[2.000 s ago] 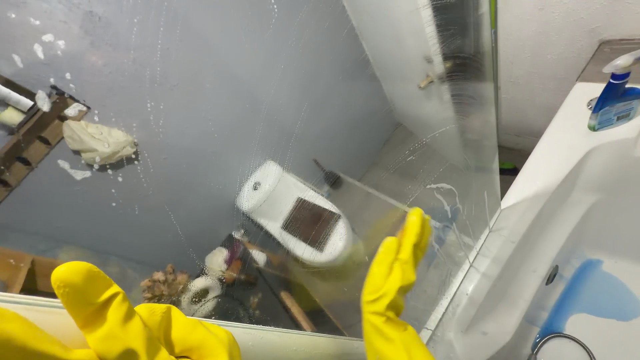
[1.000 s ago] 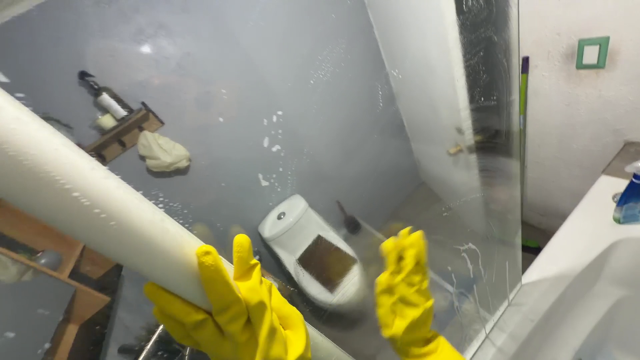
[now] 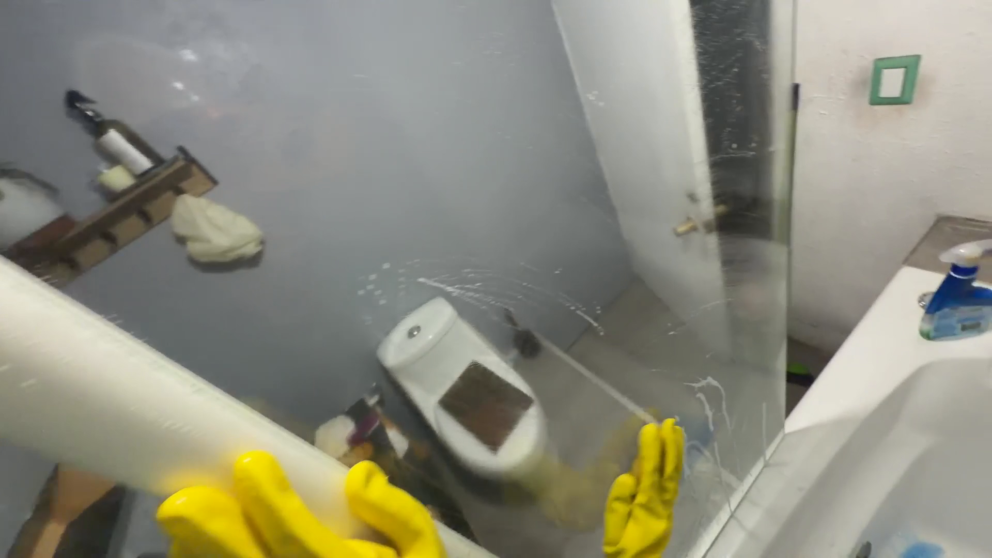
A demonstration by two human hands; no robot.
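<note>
Both of my hands wear yellow rubber gloves. My left hand [image 3: 302, 515] is at the bottom, fingers spread, against a thick white frame bar [image 3: 178, 395] that runs diagonally. My right hand [image 3: 643, 488] is raised at the glass panel [image 3: 480, 170], its fingers straight and close together; whether a cloth lies under it cannot be told. White foam streaks [image 3: 511, 294] and drops mark the glass above and right of it. A faint yellow reflection shows beside the right hand. Through the glass appears a white toilet [image 3: 496, 457] with a dark square on its lid.
A blue spray bottle [image 3: 957, 306] stands on the white ledge at right, beside a white basin [image 3: 891, 457]. Behind the glass are a wooden shelf [image 3: 116, 213] with a dark pump bottle [image 3: 124, 143], a pale cloth bag [image 3: 217, 231], a toilet brush [image 3: 525, 341] and a white door [image 3: 635, 116].
The view has shifted. My right hand has moved from beside the toilet toward the lower right of it. Curved foam streaks now show on the glass above the toilet.
</note>
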